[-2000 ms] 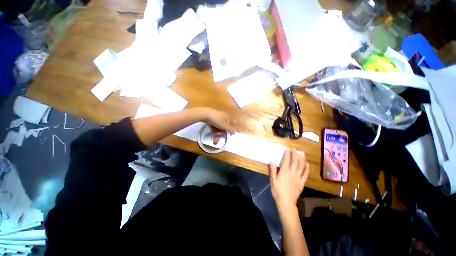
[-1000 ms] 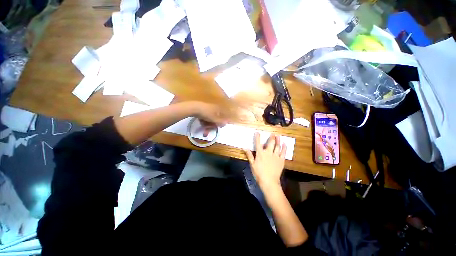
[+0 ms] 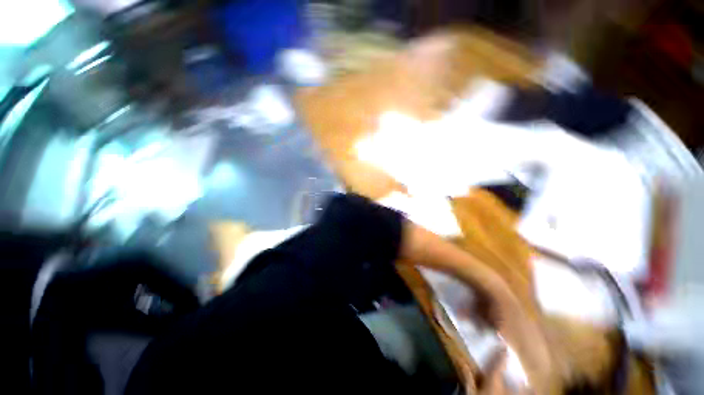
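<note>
The picture is strongly blurred. A long white strip (image 3: 457,302) lies along the brown table's front edge at the lower right. My left arm reaches from a black sleeve over the strip, and my left hand (image 3: 529,347) is a smear there; its fingers and anything in them cannot be made out. A skin-coloured patch at the bottom edge looks like part of my right hand (image 3: 494,376), cut off and blurred. The white ring of tape cannot be made out.
White strips (image 3: 421,158) are heaped on the brown table (image 3: 347,100). Large white sheets (image 3: 590,208) lie right of them, beside a red edge (image 3: 661,239). A blue thing (image 3: 262,31) is at the top. Grey floor with bright white material (image 3: 147,177) is at left.
The view has swung left and tilted, so the table now lies at the right. The hands have shifted to the lower right. Phone and scissors have left the view or are unrecognisable.
</note>
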